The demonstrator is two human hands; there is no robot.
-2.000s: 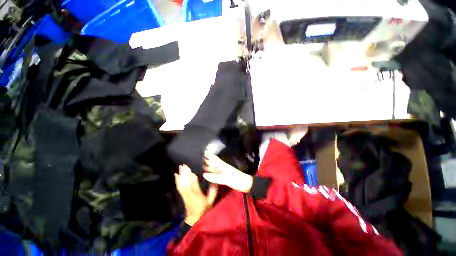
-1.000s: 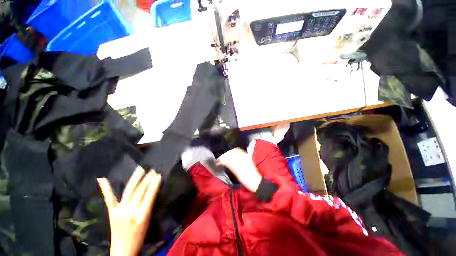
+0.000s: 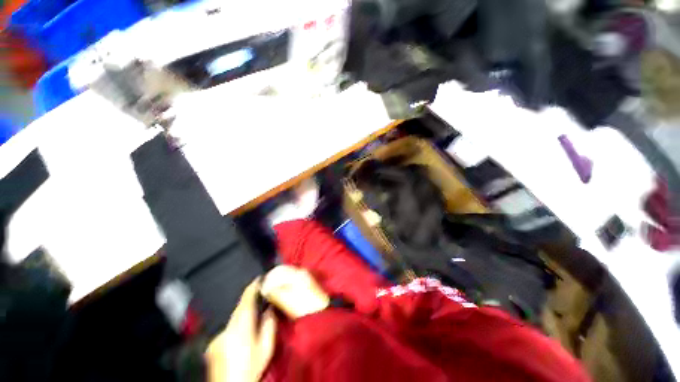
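A plain black cut panel [image 3: 175, 198] runs from under the left end of the white sewing machine head [image 3: 319, 45], over the table's front edge and down to my lap. My left hand [image 3: 242, 339] is at the lower middle, upright and blurred. My right hand [image 3: 297, 289] lies against it at the panel's lower right edge, its fingers bent. A small dark bit shows between the hands; blur hides whether either hand grips it or the panel. The needle area [image 3: 160, 112] is too blurred to read.
An open cardboard box [image 3: 455, 183] with dark fabric [image 3: 403, 198] sits below the table edge. Another white table [image 3: 552, 157] with a purple item [image 3: 576, 158] is at right. Blue crates [image 3: 89, 26] stand at upper left. Dark fabric [image 3: 37, 298] lies at lower left.
The view has swung right, so the machine and table appear further left and tilted. My left hand, spread over the left pile a second ago, is now beside my right hand.
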